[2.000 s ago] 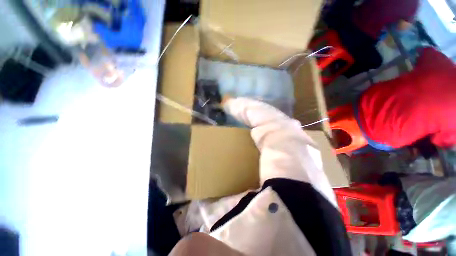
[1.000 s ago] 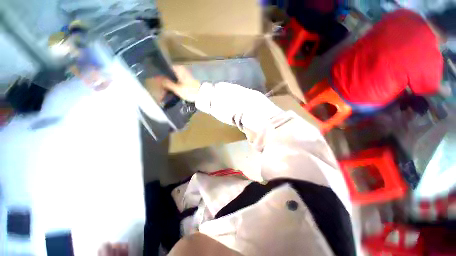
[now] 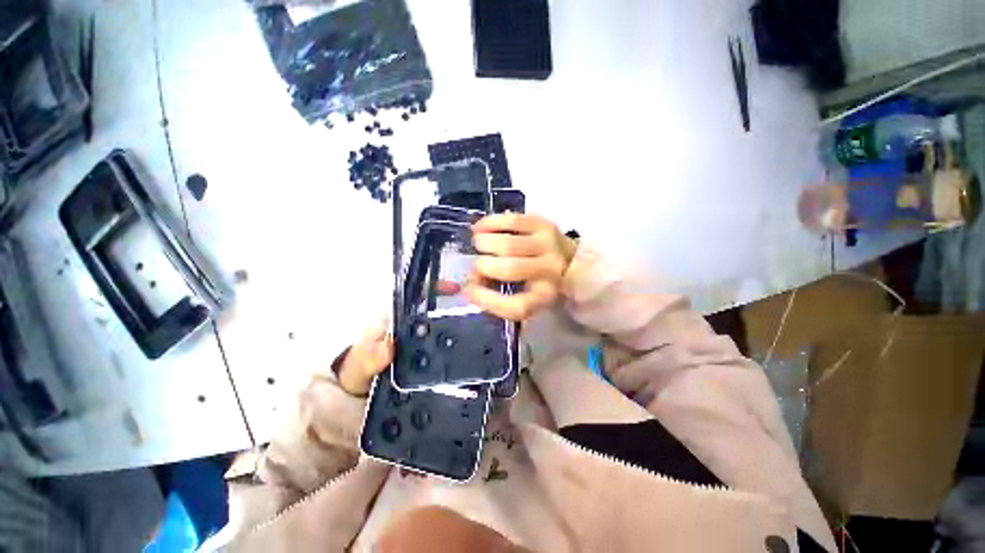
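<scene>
Several overlapping black phone middle frames (image 3: 464, 351) with silvery rims are held in front of my chest at the table's near edge. Their solid ends with camera holes point towards me. My right hand (image 3: 518, 265) grips them on the right side, fingers curled over the rims. My left hand (image 3: 367, 362) holds them from the left side, partly hidden; a fingertip shows through an opening. A perforated black pad sheet (image 3: 467, 153) lies just behind the frames, partly covered. A heap of tiny black pads (image 3: 373, 170) lies to its left.
More phone frames (image 3: 140, 254) are stacked at left. A bag of black pieces (image 3: 346, 59) and a black block (image 3: 512, 39) lie at the back. Tweezers (image 3: 740, 83) lie at right, before a blue tape dispenser (image 3: 880, 194) and bottle (image 3: 880, 143). A carton (image 3: 891, 400) stands lower right.
The view has swung from the carton back to the table. My right hand has left the carton area, and both hands now hold the frames over the table edge.
</scene>
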